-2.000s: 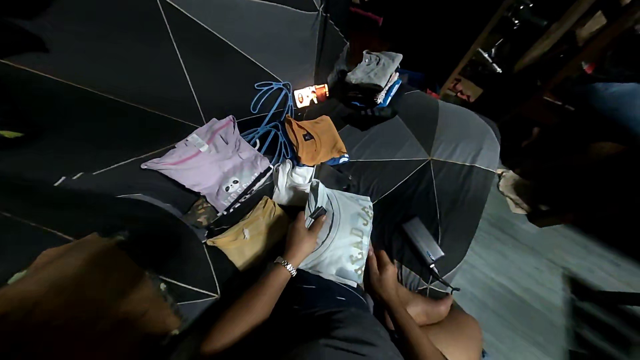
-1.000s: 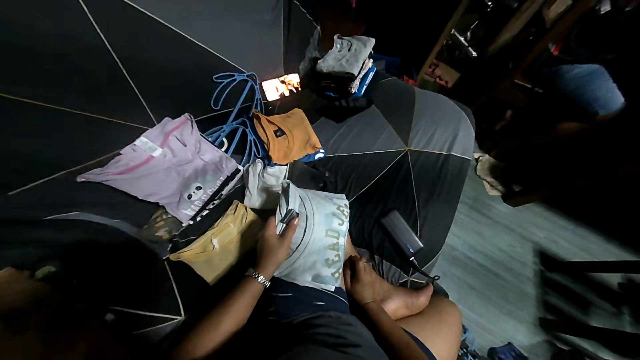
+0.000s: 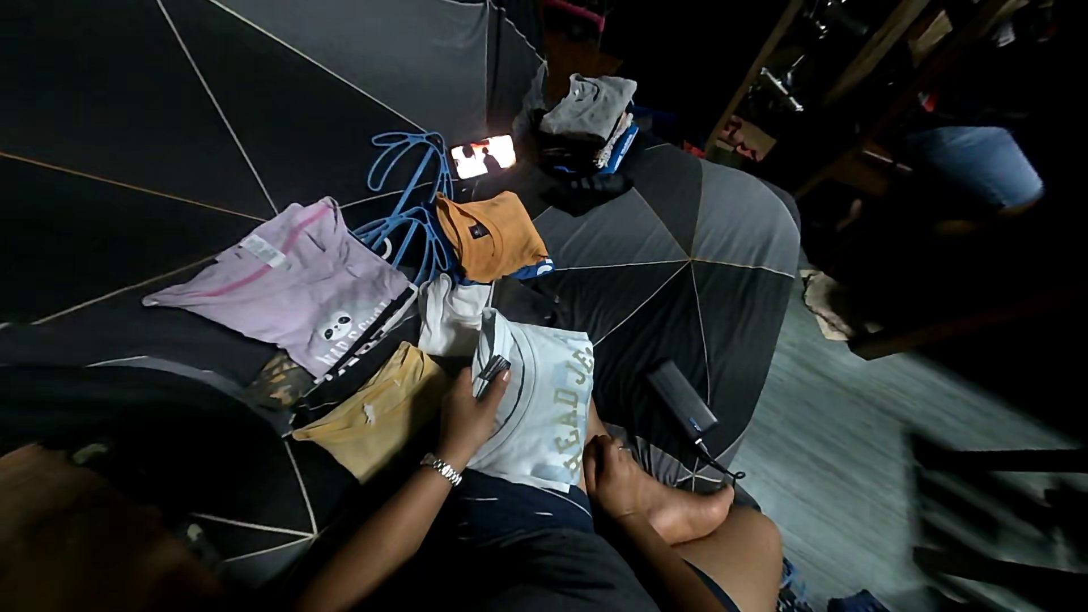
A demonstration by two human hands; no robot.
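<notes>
A folded pale T-shirt (image 3: 540, 399) with lettering lies on my lap. My left hand (image 3: 476, 408), with a metal-banded watch at the wrist, grips its neck edge, where a dark label shows between thumb and fingers. My right hand (image 3: 614, 472) rests by my bare foot at the shirt's lower right edge, its fingers curled; whether it holds anything is hidden. Left of the shirt lie a yellow garment (image 3: 382, 416) and a lilac T-shirt (image 3: 297, 272) with a panda print. Beyond it are a white cloth (image 3: 452, 314) and a folded orange shirt (image 3: 497, 238).
Blue hangers (image 3: 408, 229) lie behind the clothes, near a lit phone (image 3: 483, 156). A stack of folded clothes topped by a grey shirt (image 3: 586, 106) stands farther back on the patterned sofa (image 3: 731, 229). A dark power bank (image 3: 682, 398) with a cable lies right of me. A person's denim-clad part (image 3: 977, 161) shows at upper right.
The view has shifted somewhat. My left hand stays on the pale shirt's neck edge, and my right hand stays low by my foot. Nothing else has plainly moved.
</notes>
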